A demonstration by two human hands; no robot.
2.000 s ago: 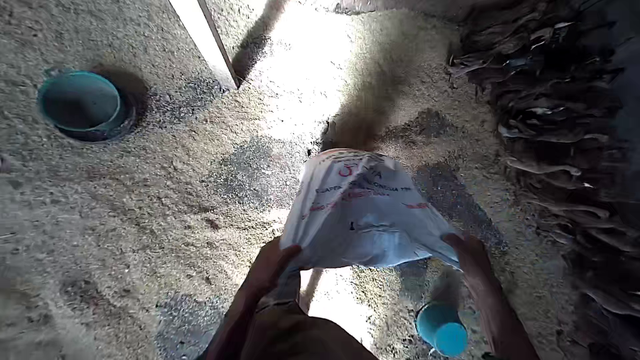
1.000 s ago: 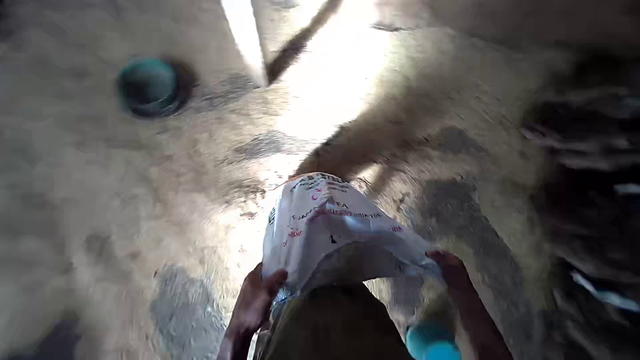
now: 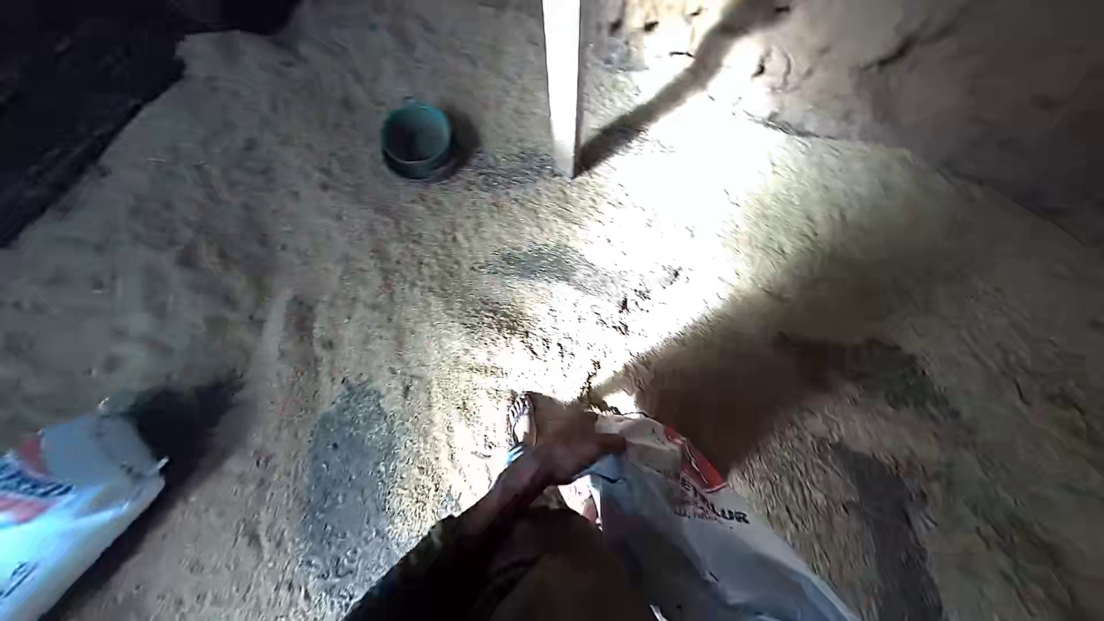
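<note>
My left hand (image 3: 573,450) reaches out from the bottom centre, its fingers at the top edge of a white woven sack (image 3: 733,543) with red and dark print. The sack hangs limp to the right of my legs and runs off the bottom edge. Motion blur softens the fingers, but they appear closed on the sack's edge. My right hand does not show. A bare foot (image 3: 523,418) stands on the ground just beyond my left hand.
A teal bucket (image 3: 417,140) stands on the litter-covered floor, left of a pale post (image 3: 562,95). Another printed white sack (image 3: 78,492) lies at the lower left. Dark patches mark the floor (image 3: 349,483). A rough wall base (image 3: 975,103) runs along the upper right.
Both hands held the sack spread apart before; now only my left hand shows at it, and the sack hangs to the right. The view has swung left, bringing in another sack.
</note>
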